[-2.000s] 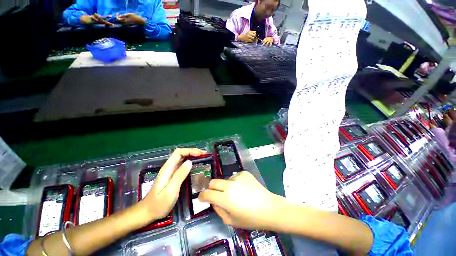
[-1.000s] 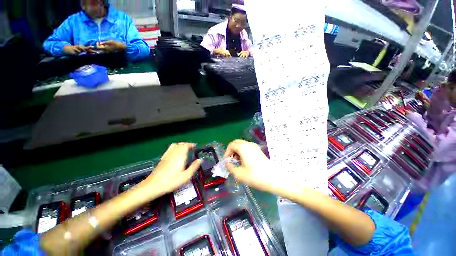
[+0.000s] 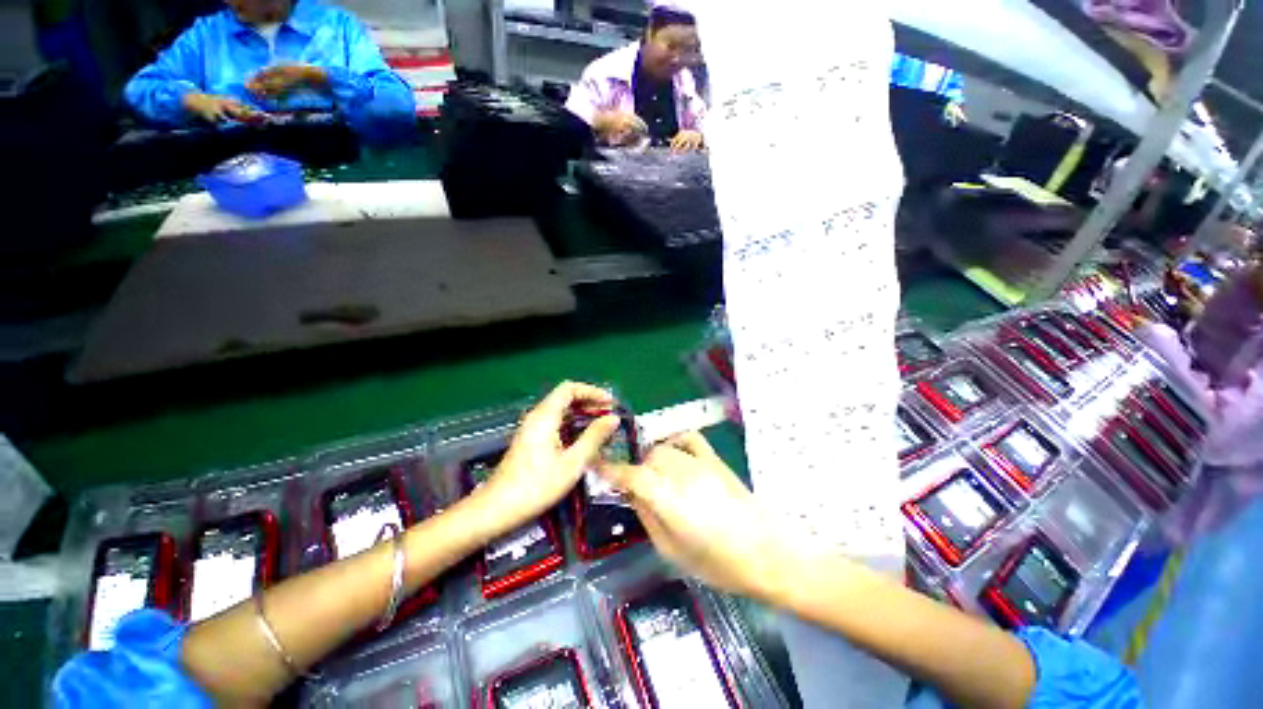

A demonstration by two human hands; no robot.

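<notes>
A red-and-black mobile phone (image 3: 610, 526) stands in the rear right pocket of a clear blister tray (image 3: 457, 640), its open back up. My left hand (image 3: 551, 450) holds its upper end between thumb and fingers. My right hand (image 3: 686, 506) has its fingertips pinched at a small white label (image 3: 605, 488) over the phone's recess; the fingers partly hide it. A long white label strip (image 3: 814, 305) with rows of small print hangs right of my hands. Other phones lie in the tray, several with white labels.
More trays of red phones (image 3: 956, 513) lie at right. A grey-brown board (image 3: 333, 298) and blue bowl (image 3: 254, 184) are across the green bench (image 3: 374, 395). Two people sit opposite beside dark stacked trays (image 3: 513, 153); another person is at the right edge.
My hands have moved from one phone to the rear right phone. The crumpled clear-white piece near my right fingers a second ago no longer shows. My left hand has closed in on the phone's upper end.
</notes>
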